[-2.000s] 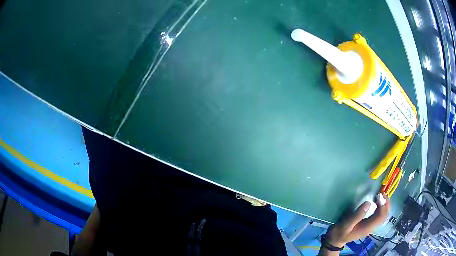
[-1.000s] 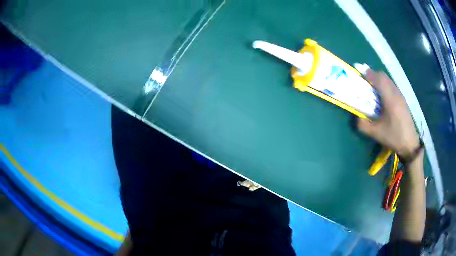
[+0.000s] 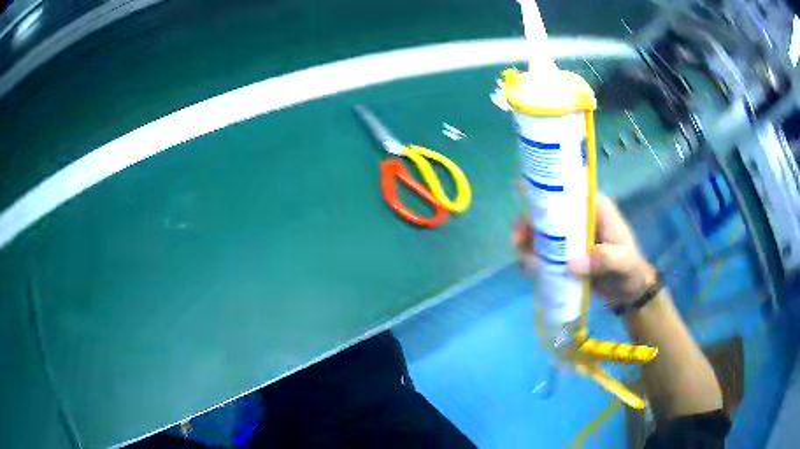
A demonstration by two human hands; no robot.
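My right hand (image 3: 605,250) is closed around the caulking gun (image 3: 593,193) at the middle of its white sealant cartridge (image 3: 548,206). The gun stands nearly upright, nozzle (image 3: 536,39) up and yellow handle and trigger down, beyond the bench edge. A small white bit shows beside the yellow front end, too blurred to name. The scissors (image 3: 412,180) lie on the green bench left of the gun, with orange-red and yellow loops and blades pointing up and left. My left hand is not in view.
The green bench top (image 3: 219,289) has a pale curved strip (image 3: 263,92) along its far part. Small white scraps (image 3: 453,131) lie near the scissors. Blurred machinery or equipment stands at the upper right. The blue floor shows below right, beyond the bench's near edge.
The gun has been lifted off the bench and turned upright in my right hand. The view has swung to the right, and the scissors now show whole on the bench.
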